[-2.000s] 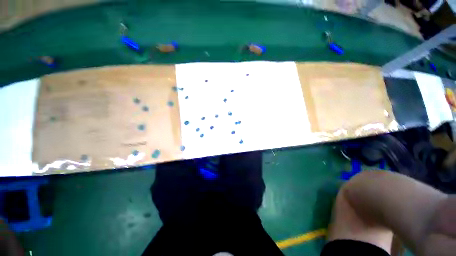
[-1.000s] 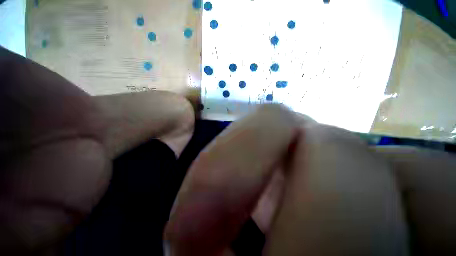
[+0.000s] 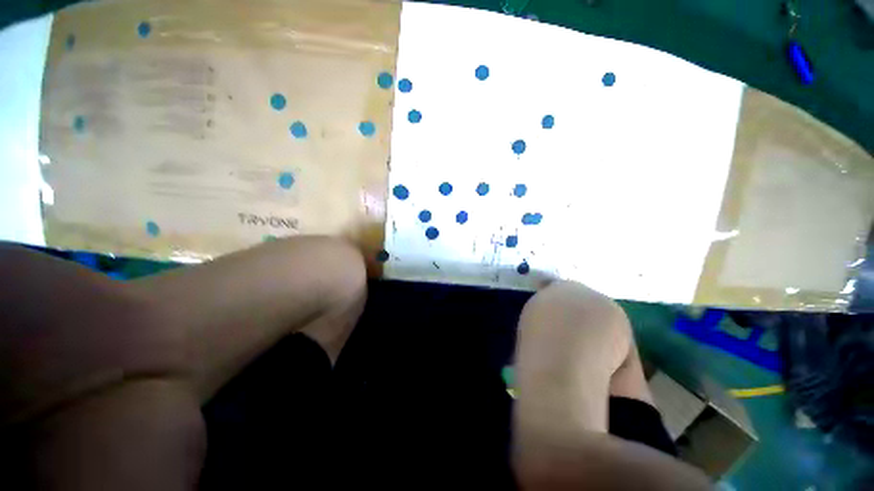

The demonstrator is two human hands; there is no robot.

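Observation:
My left hand [image 3: 311, 278] comes in from the left edge, bent, over the near edge of the brown cardboard covering [image 3: 220, 158]. My right hand [image 3: 575, 331] is at lower centre-right, bent, by the near edge of the white sheet [image 3: 632, 182]. Both are large, soft in focus and close to the camera. Their fingertips are hidden or cannot be made out, and I see no object in either. Flat blue dots [image 3: 518, 147] lie scattered on the white sheet. Teal dots [image 3: 298, 129] lie on the brown covering.
A green conveyor [image 3: 671, 29] runs beyond the bench, with a blue cell [image 3: 801, 62] with thin wires at upper right. Clear-taped brown covering [image 3: 786, 221] lies at right. An open carton [image 3: 719, 432] and blue plastic [image 3: 733, 338] are below at right.
Both hands look smaller and lower than a second ago; the right has drawn down and no longer fills the lower right. The view takes in more of the bench's far side.

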